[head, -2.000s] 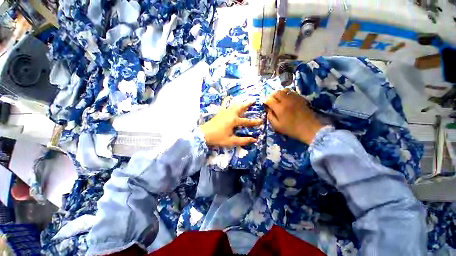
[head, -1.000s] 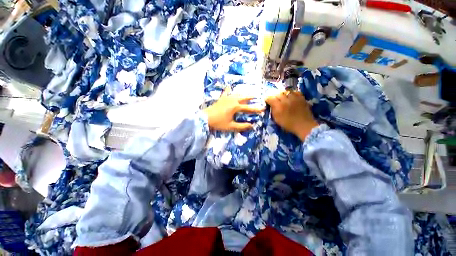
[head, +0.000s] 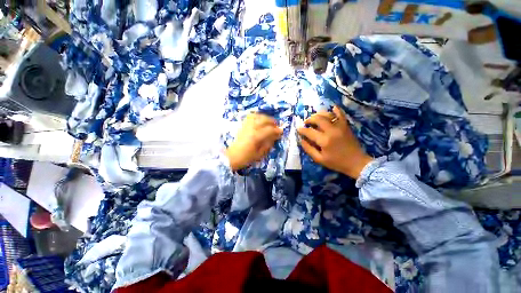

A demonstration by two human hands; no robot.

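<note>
Blue floral fabric [head: 365,129] lies bunched under and around both hands, below the machine's needle area. My left hand [head: 254,140] pinches an edge of the fabric with its fingertips, left of a narrow gap where the white table shows. My right hand [head: 331,140], with a ring on one finger, pinches the fabric edge on the other side of the gap. The fabric runs up to the presser foot area [head: 298,60], which is bright and blurred. The needle itself cannot be made out.
The white sewing machine head [head: 365,23] stands at the upper right. A heap of floral pieces [head: 148,74] lies on the left of the white table [head: 171,143]. A grey round-faced device [head: 40,80] is at far left, with a blue crate [head: 43,272] below. More floral cloth hangs in the lap.
Both hands have moved down, away from the needle area, and now pinch separate edges. A gap has opened in the fabric between them. The view has shifted, so the machine head sits higher.
</note>
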